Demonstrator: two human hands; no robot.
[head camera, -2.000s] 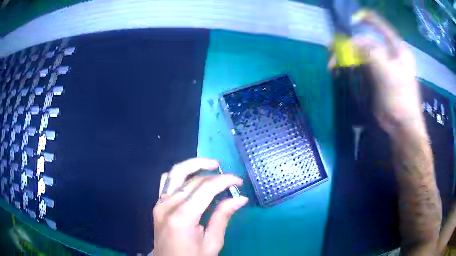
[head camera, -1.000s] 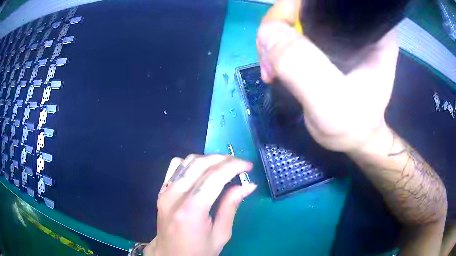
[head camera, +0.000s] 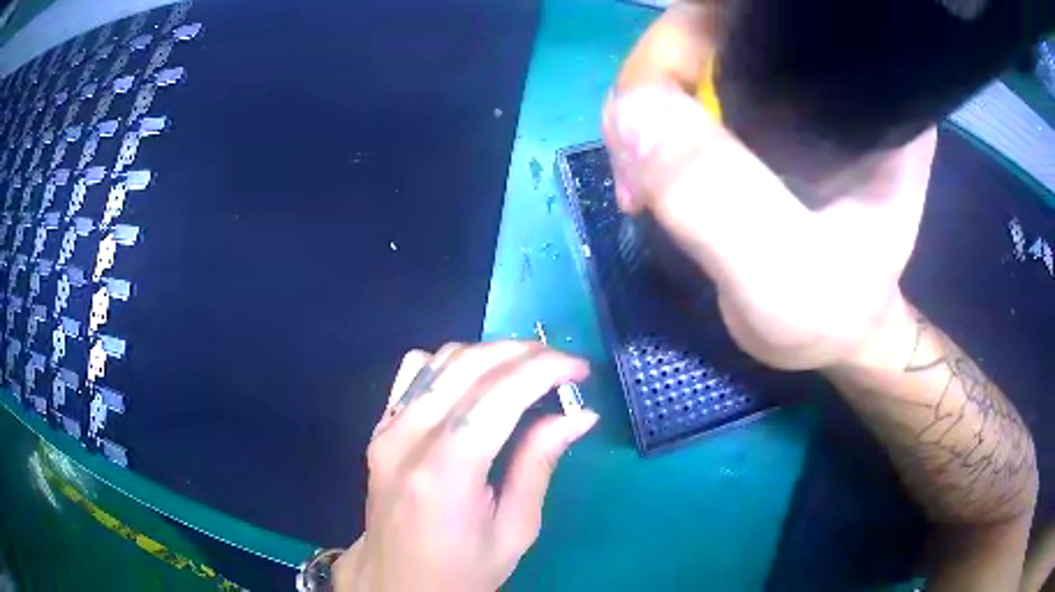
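Note:
My left hand pinches a small silver hinge between thumb and fingers, just left of the screw tray; most of the hinge is hidden by the fingers. My right hand is shut around the thick black electric screwdriver, held over the tray, with a bit of yellow showing at the fingers. The driver tip is hidden or too dark to tell. The black screw tray lies on the teal surface, its upper and right parts covered by my right hand and the tool. Its lower holes show.
Rows of silver hinges lie on the left black mat. A few small metal parts lie on the right black mat. Dark specks lie on the teal top left of the tray. Yellow tape crosses the floor at lower left.
My right hand with the screwdriver has come from the upper right to over the tray. My left hand still holds the hinge. The view has shifted, and the tray appears slightly farther right.

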